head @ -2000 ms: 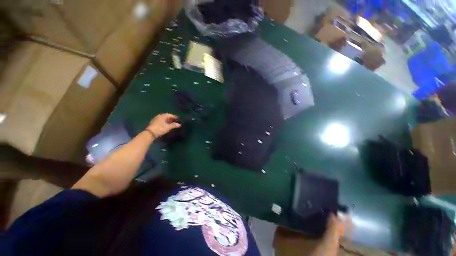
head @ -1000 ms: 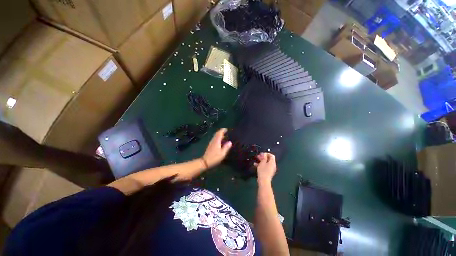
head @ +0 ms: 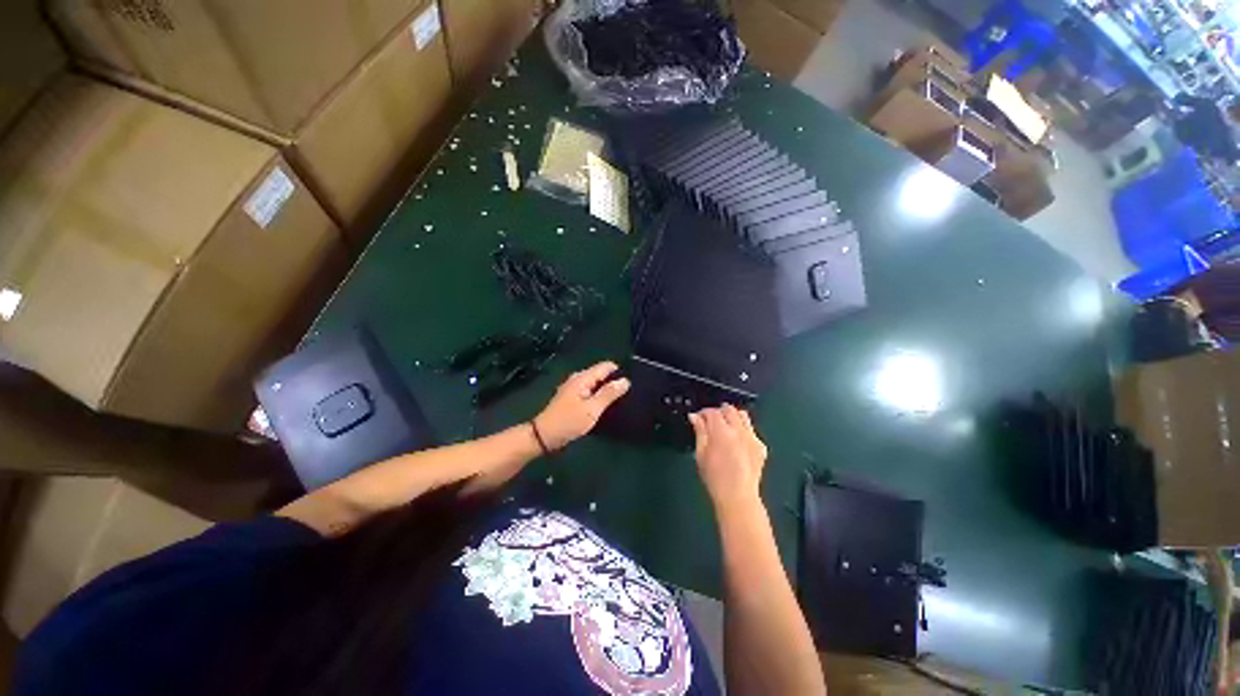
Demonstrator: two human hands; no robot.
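Observation:
A black panel point(head: 658, 407) lies in front of me, at the near end of the fanned stack of panels point(head: 707, 292). My left hand point(head: 588, 401) is at the panel's left edge, fingers bent over it. My right hand point(head: 726, 442) is at its right side, fingertips together on the panel; any small part between them is too small to tell. Small pale dots show on the panel between my hands. Black cords point(head: 524, 320) lie in a loose pile to the left.
A grey panel with a raised oval point(head: 343, 408) lies at left. A black panel with a cord lump point(head: 864, 564) lies at right, beyond it black stacks point(head: 1088, 476). A clear bag of black parts point(head: 646, 48), a yellow pad point(head: 569, 161) and cartons point(head: 136, 231) stand around.
My hands moved from apart to together over the near panel. In the last second, the dark cord bunch between them has gone from sight and the panel's surface shows.

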